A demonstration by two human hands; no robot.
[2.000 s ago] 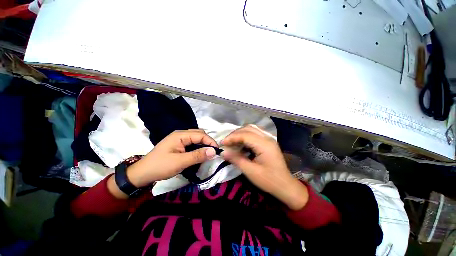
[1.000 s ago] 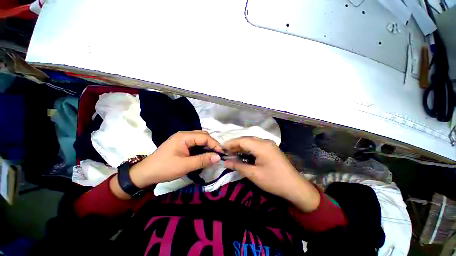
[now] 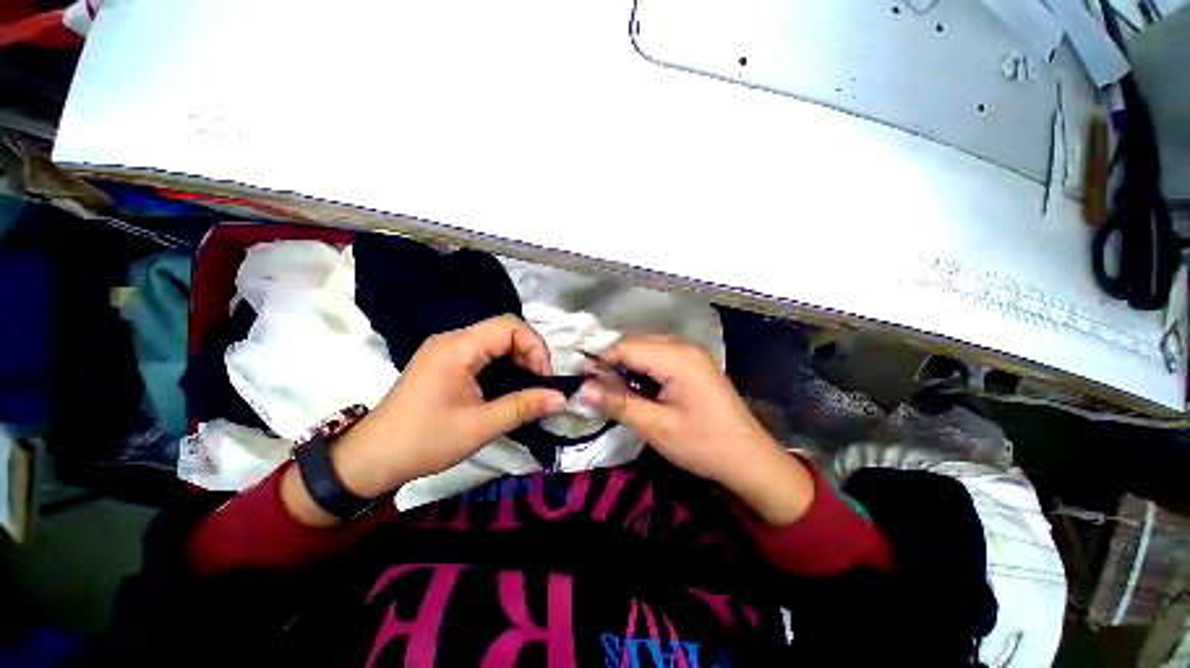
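A white and black garment [image 3: 313, 333] lies over my lap and a red-edged container below the table. My left hand [image 3: 476, 392] pinches a narrow black strip [image 3: 559, 386] of it between thumb and fingers. My right hand [image 3: 666, 398] is close beside it, fingers curled around a small dark tool, probably thread snips [image 3: 598, 358], with its tip pointing at the strip. The tool is mostly hidden by the fingers.
The white table [image 3: 392, 144] spans the view above my hands, with a grey metal bed plate [image 3: 835, 65]. Black-handled shears [image 3: 1133, 242] and a brown-handled tool [image 3: 1096, 170] lie at right. White cloth [image 3: 1024, 561] hangs at lower right.
My left fingers have opened wider and shifted slightly up on the black strip. My right hand has turned slightly, and the dark tool's tip now shows. The hands are slightly further apart.
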